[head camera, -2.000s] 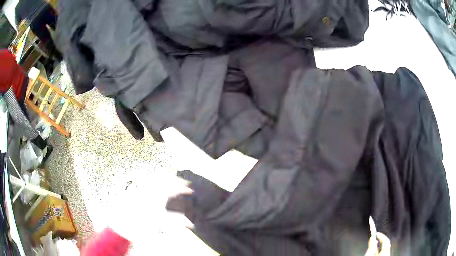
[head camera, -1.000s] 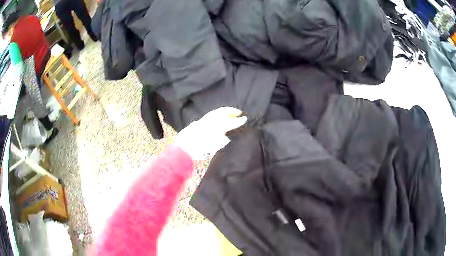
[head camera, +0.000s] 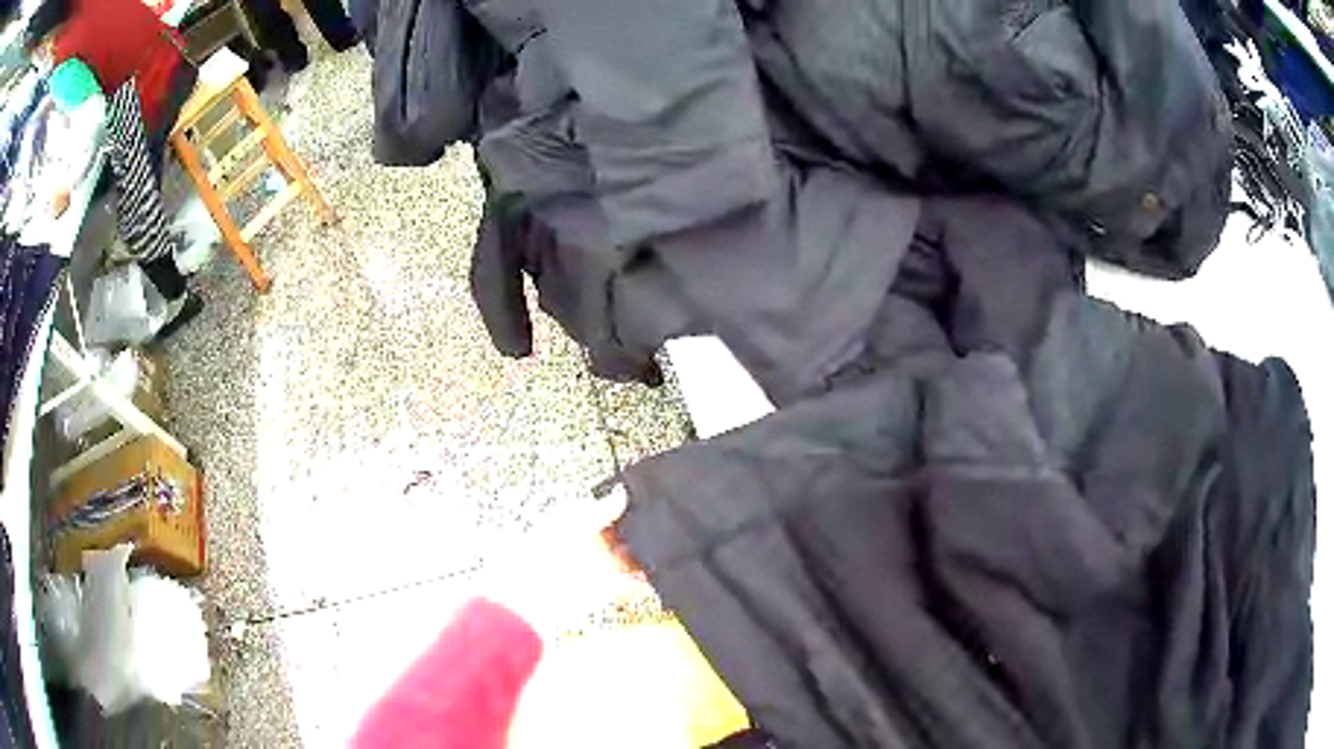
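Note:
A black coat (head camera: 878, 542) lies spread and creased in the lower right of the head view. My left hand (head camera: 606, 515) is at the coat's left corner and pinches its edge. The hand is badly washed out, with only fingertips clear, below them a fuzzy pink sleeve (head camera: 457, 679). A small reddish-orange patch shows beside the fingertips; I cannot tell what it is. My right hand is not in view.
A heap of black coats (head camera: 936, 103) lies at the top, one with a round button. White-stringed dark pieces (head camera: 1264, 147) lie at far right. On the left are a wooden stool (head camera: 242, 161), a person in red (head camera: 129, 66), a cardboard box (head camera: 139, 505) and white bags (head camera: 139, 629).
My left hand has moved from the upper part of the cloth down to its left corner. The white labels on the coat no longer show. The view has shifted, with the scene lying further right.

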